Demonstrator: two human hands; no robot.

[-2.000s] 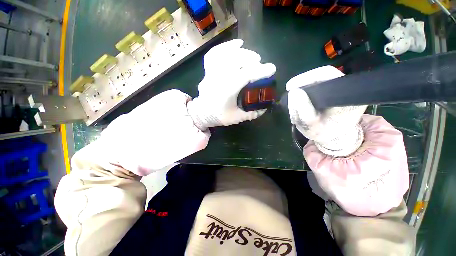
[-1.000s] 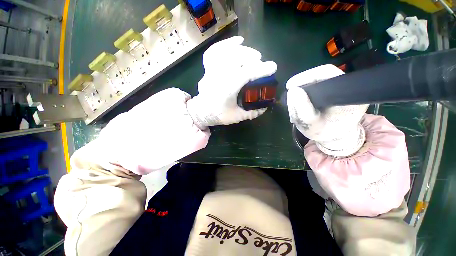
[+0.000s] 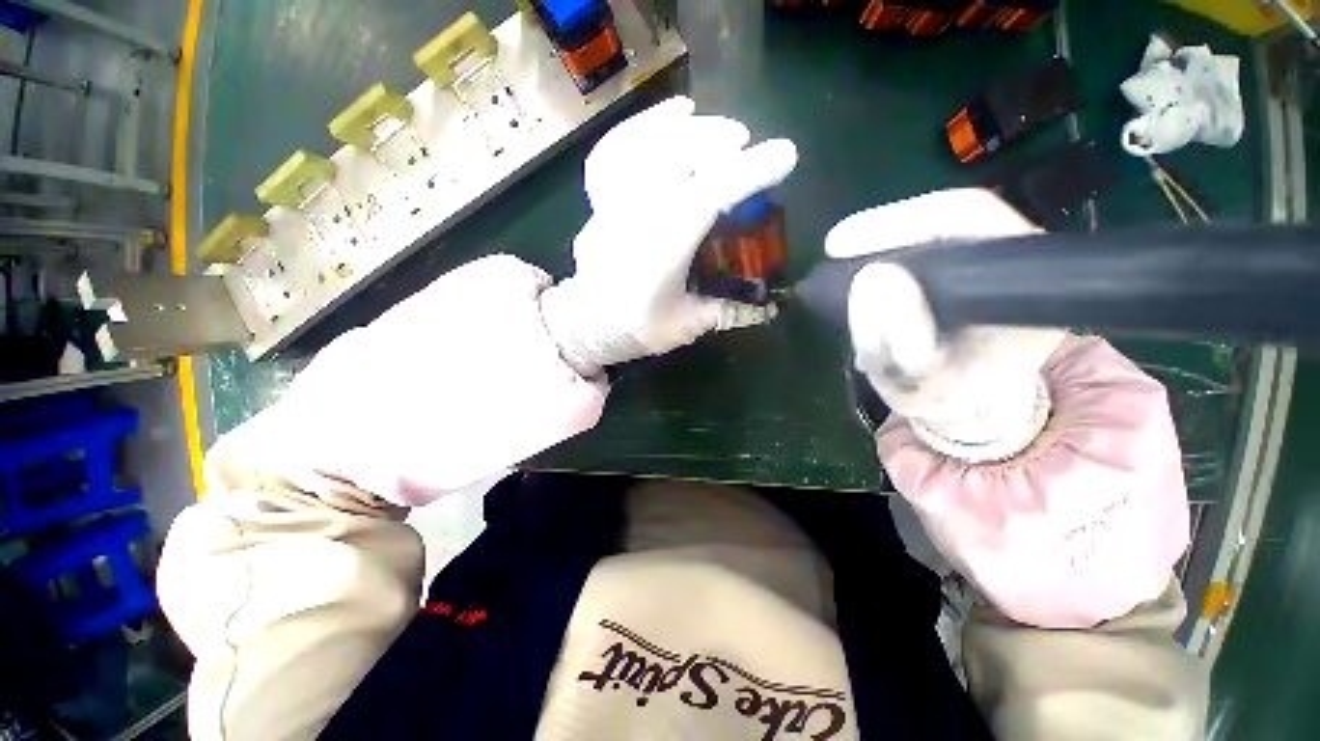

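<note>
My left hand (image 3: 652,239), in a white knit glove, holds a small transformer (image 3: 750,249) with blue top, orange winding and black edge, slightly blurred, between thumb and fingers. My right hand (image 3: 941,311), also gloved, grips a long dark glue syringe (image 3: 1129,278) that runs out past the right edge. Its thin tip points left, at the transformer's lower right edge; whether it touches cannot be told. A blue-topped transformer (image 3: 584,41) stands on the pale metal fixture (image 3: 420,196) at upper left.
Yellow-green pads (image 3: 379,116) line the fixture. Orange-and-black transformers (image 3: 927,15) stand at the top edge. Dark parts (image 3: 1013,109) lie beyond my right hand. A white crumpled cloth (image 3: 1184,99) and thin sticks (image 3: 1175,188) lie at upper right. Blue stools (image 3: 65,463) stand at left.
The held transformer has tilted and turned in my left hand, and my fingers have shifted. The syringe's rear has swung lower in view, and its tip has moved left, closer to the transformer.
</note>
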